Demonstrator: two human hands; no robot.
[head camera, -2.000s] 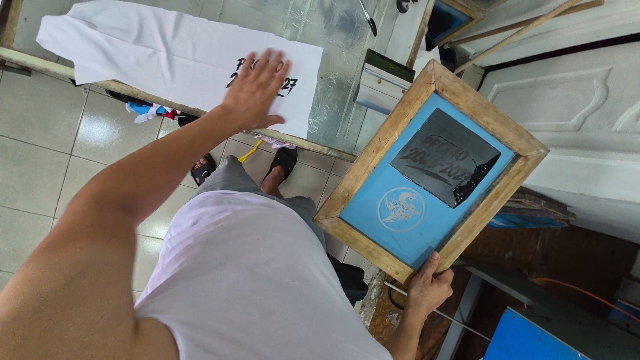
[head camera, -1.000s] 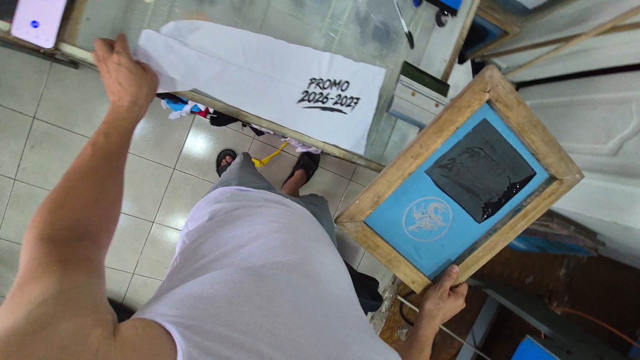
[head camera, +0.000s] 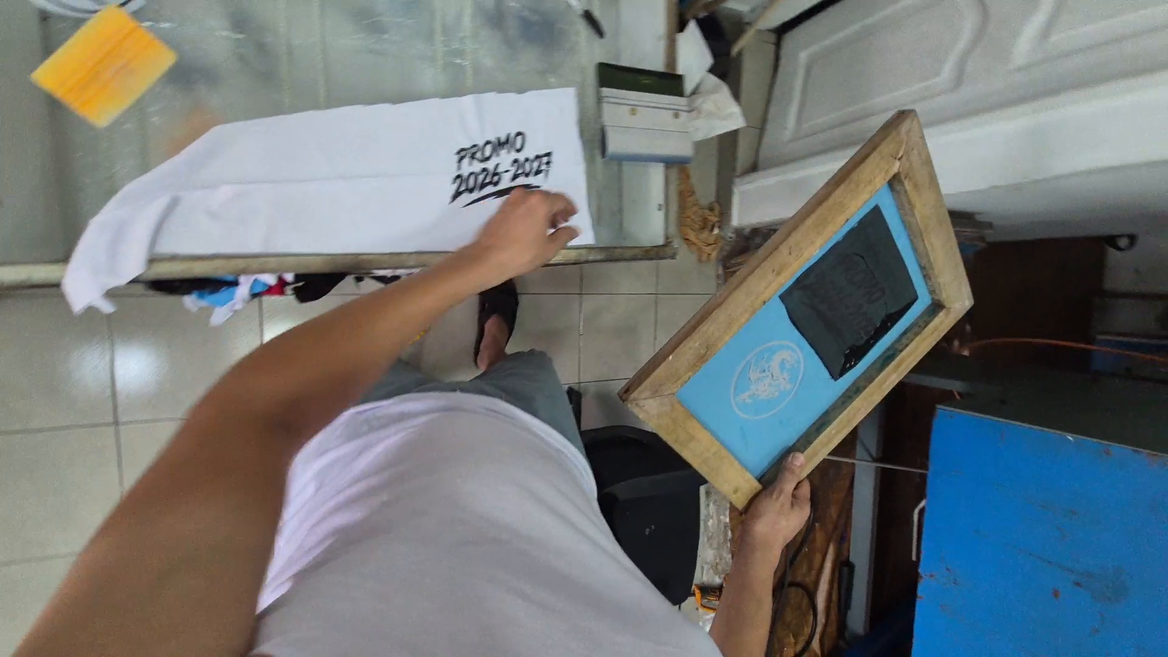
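My right hand grips the lower corner of a wood-framed printing screen, held tilted off to the right of the table. Its blue mesh bears a round emblem and a patch of black ink. A long piece of white fabric lies on the glass-like tabletop, its left end hanging over the front edge. Black lettering and an underline are printed near its right end. Over the fabric, just below that print, is my left hand, fingers bent; whether it touches or pinches the cloth cannot be told.
A squeegee-like tool lies right of the fabric, with crumpled paper beside it. A yellow-orange block is at the table's far left. Coloured cloths hang under the table edge. A black seat and a blue panel stand near me.
My left hand has moved from the fabric's left end to just below the print. The fabric's left end now hangs over the table edge. My right hand still holds the screen.
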